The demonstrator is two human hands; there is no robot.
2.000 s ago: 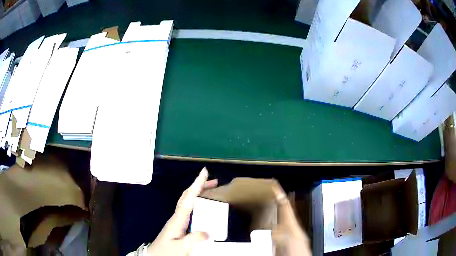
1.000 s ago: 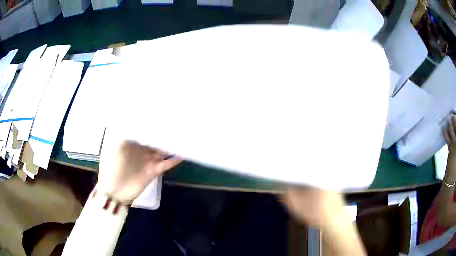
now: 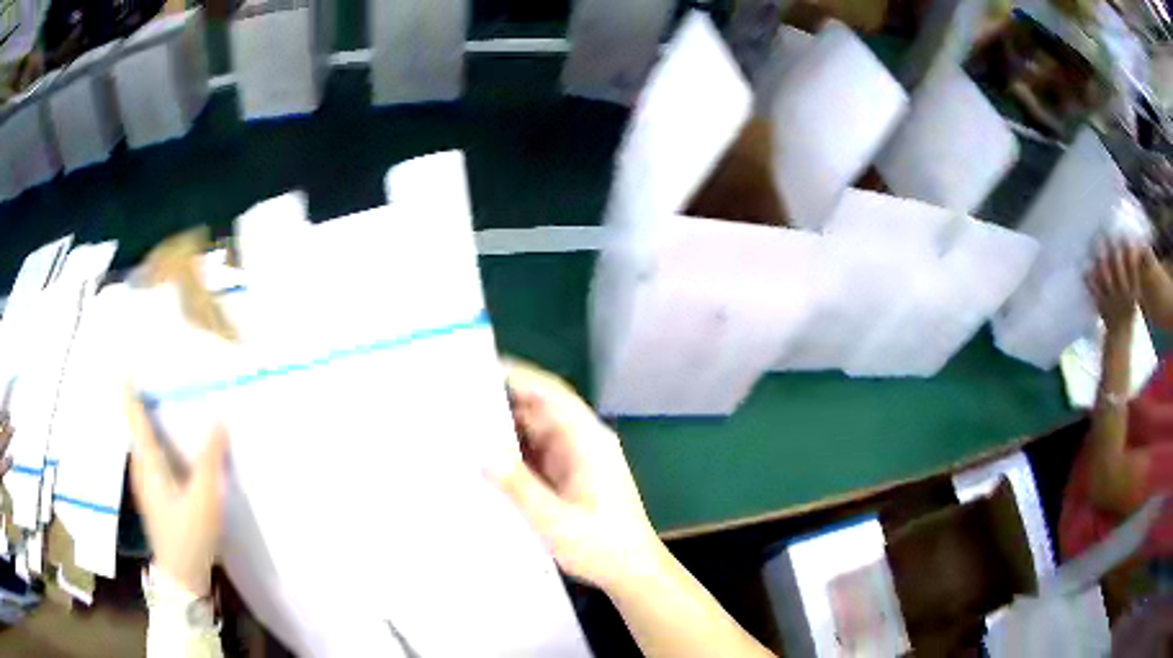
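A white box blank (image 3: 347, 450) with a blue stripe across it stands tilted up in front of me, its notched end upward. My left hand (image 3: 180, 495) holds its left edge near the stripe, slightly blurred. My right hand (image 3: 560, 469) holds its right edge below the stripe, fingers curled at the edge. The blank's lower end is cut off by the picture's bottom edge. Brown board shows at its upper left corner.
Other blanks (image 3: 97, 399) overlap at the left. Open erected cartons (image 3: 708, 315) stand in a row at the right of the green bench (image 3: 695, 469). White boxes (image 3: 418, 52) line the far belt. Open boxes (image 3: 836, 591) lie below the edge. Another person's hand (image 3: 1117, 276) is at right.
The blank has turned from lying broadly across the view to upright at the left, its stripe now showing. An erected carton stands farther left in the row. The view has shifted.
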